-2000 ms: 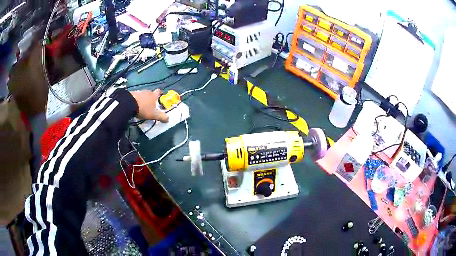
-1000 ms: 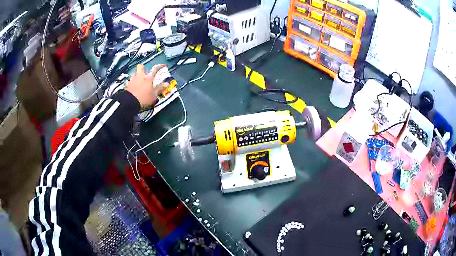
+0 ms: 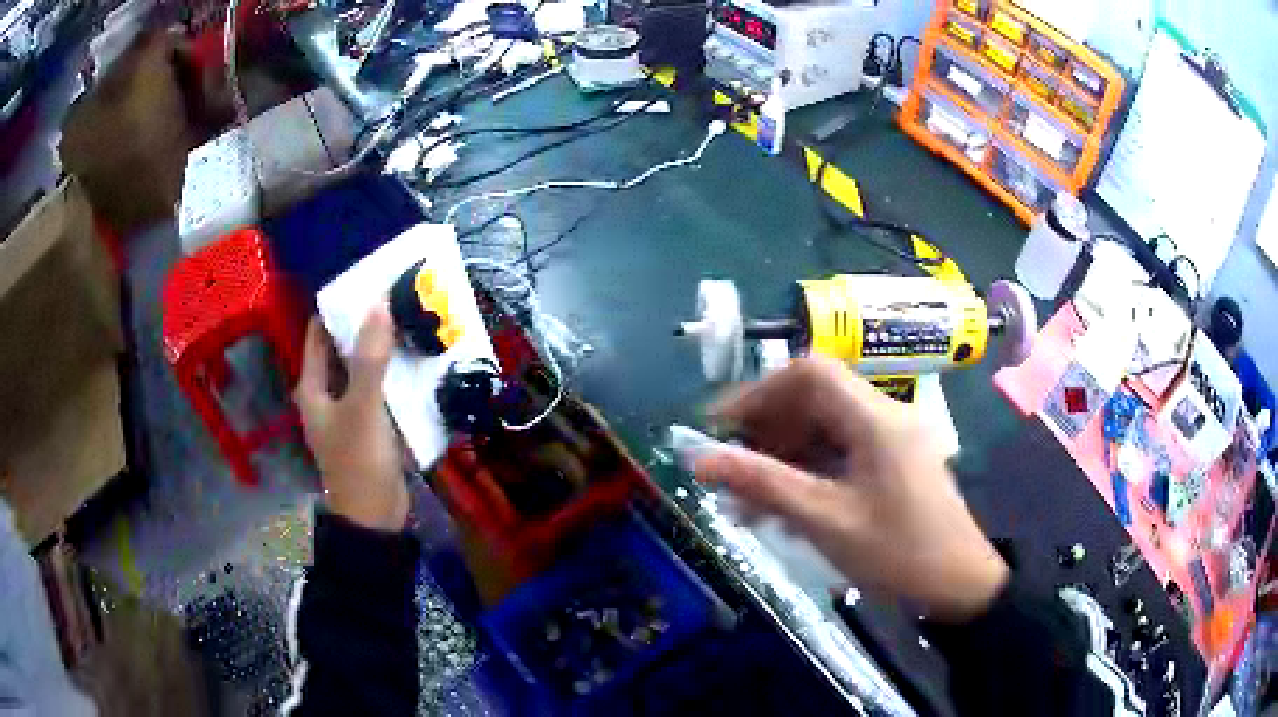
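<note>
My left hand (image 3: 358,420) holds a white power strip (image 3: 446,259) tilted up beyond the bench's left edge. A yellow plug (image 3: 432,308) and a black plug (image 3: 472,398) are on its face. My right hand (image 3: 869,490) is blurred, in front of the polisher, with thumb and fingers curved toward each other. A small pale thing (image 3: 687,443) shows at its fingertips; blur hides whether it is gripped. The yellow bench polisher (image 3: 890,319) has a white buffing wheel (image 3: 720,331) at its left; its base is partly behind my right hand.
A red stool (image 3: 224,297) stands at the left. A blue crate (image 3: 603,616) with small parts is below the bench edge. A white cable (image 3: 617,179) runs across the green top. An orange drawer cabinet (image 3: 1012,105) and a bottle (image 3: 1051,245) stand at the back right.
My left hand has brought the power strip off the bench top, toward me. My right hand has come into view. The camera view has shifted left, so the polisher appears farther right.
</note>
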